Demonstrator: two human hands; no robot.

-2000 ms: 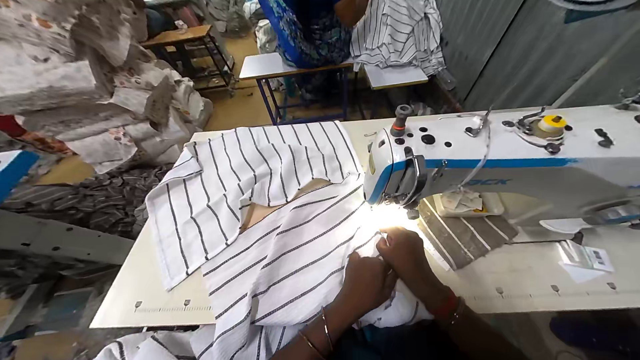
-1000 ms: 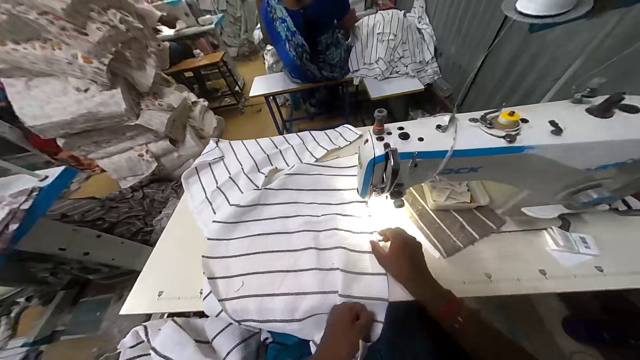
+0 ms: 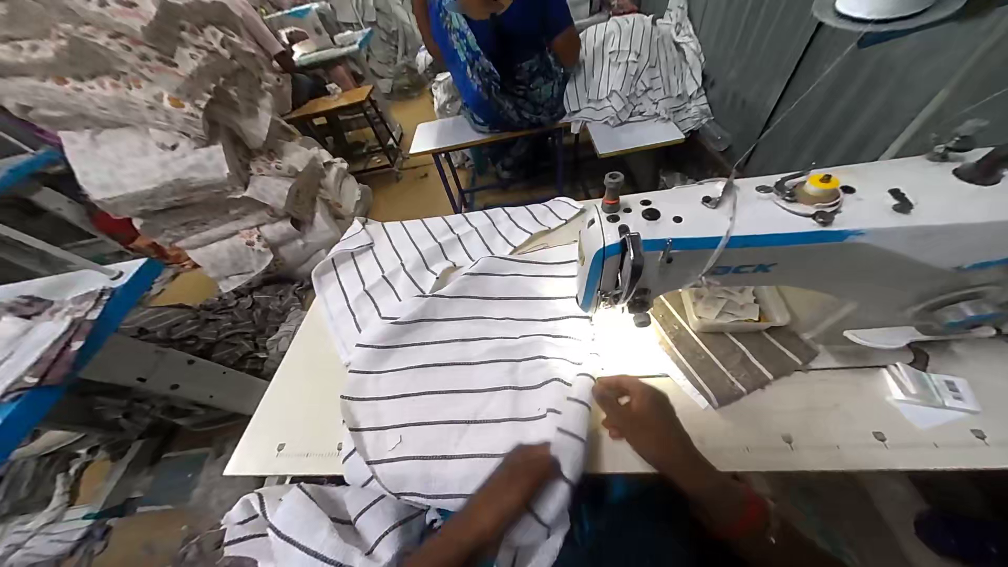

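Observation:
White fabric with dark stripes [image 3: 465, 370] lies over the left of the sewing table, its right edge at the lit needle area of a white and blue Jack sewing machine [image 3: 772, 264]. My right hand [image 3: 638, 413] pinches that edge just in front of the needle area. Blurred, my left hand [image 3: 524, 472] lies on the cloth near the table's front edge, to the left of my right hand; whether its fingers grip the cloth does not show. Part of the fabric hangs over the front edge.
A brown striped cloth piece [image 3: 724, 354] and a small tray of scraps [image 3: 736, 307] sit under the machine arm. A white packet [image 3: 937, 390] lies at right. Bundled printed fabric [image 3: 157, 173] is piled at left. Behind the table, a person in blue [image 3: 504, 63] is by a bench [image 3: 449, 134].
Two seconds ago both hands were together at the fabric edge near the needle; my left hand has since moved down and left. The cloth now lies with its stripes running more nearly across.

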